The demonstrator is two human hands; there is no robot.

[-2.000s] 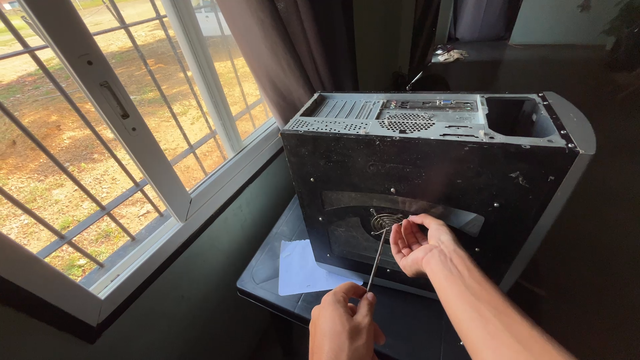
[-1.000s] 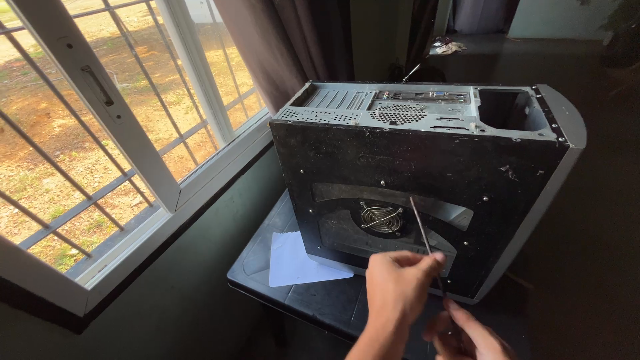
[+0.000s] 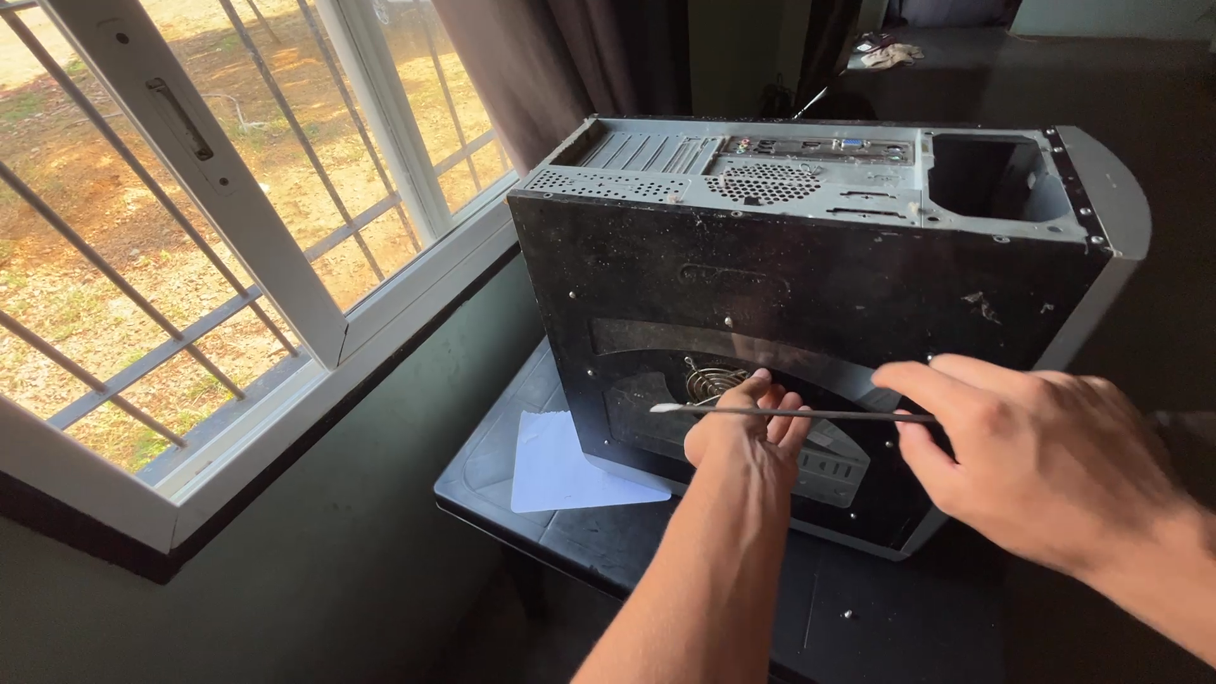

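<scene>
A computer tower case [image 3: 655,252] lies with its black side panel facing me and its metal back panel upward. My left hand [image 3: 746,423] is at the round wire fan grille [image 3: 714,380] in the side panel, fingers partly curled; whether they pinch anything is hidden. My right hand [image 3: 1026,456], to the right, grips a long thin dark rod [image 3: 836,413], seemingly a screwdriver, between thumb and fingers. The rod lies nearly level across the view of my left hand, its pale tip pointing left, just below the grille. Several small screws sit in the side panel.
The case stands on a dark table [image 3: 475,475]. White paper [image 3: 560,470] lies at its lower left corner. A small shiny screw [image 3: 847,615] rests on the table near the front. On the left is a barred window with a white frame [image 3: 380,323], beside a dark curtain [image 3: 532,66].
The rod was in my left hand two seconds ago; now my right hand holds it, and it has swung to nearly level. My left hand has moved up to the fan grille.
</scene>
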